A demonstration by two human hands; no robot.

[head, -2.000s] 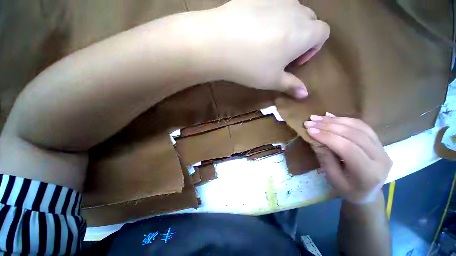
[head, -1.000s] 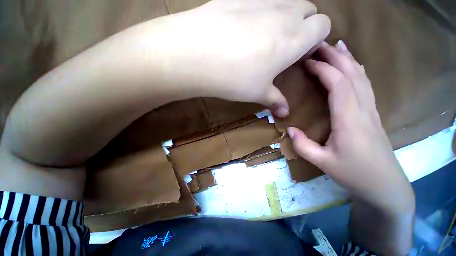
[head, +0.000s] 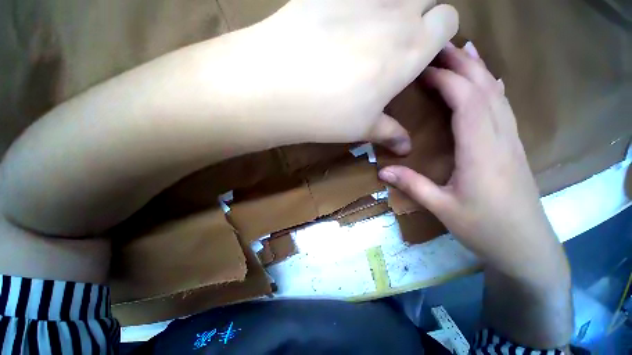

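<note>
A large brown bag panel (head: 173,246) lies in front of me, with a stepped cut-out at its near edge. A brown layer with a centre seam (head: 305,197) shows in the cut-out. Small white bits (head: 363,151) sit at the cut-out's corners. My left hand (head: 374,76) reaches across the panel, fingers curled and thumb down on the brown material right of the cut-out; its palm is hidden. My right hand (head: 481,145) has thumb and fingers spread on the panel, thumb tip at the cut-out's right edge. Some of its fingertips are behind my left hand.
The white tabletop (head: 326,256) shows below the cut-out and along the right, with a yellowish tape piece (head: 377,269) on it. Lower brown layers (head: 360,210) step out beneath. A dark apron with blue characters (head: 277,329) is at the table's near edge.
My right hand has moved up and left from the panel's lower right flap, opening its fingers beside my left hand. The dark stepped edges at the top of the cut-out are now mostly covered.
</note>
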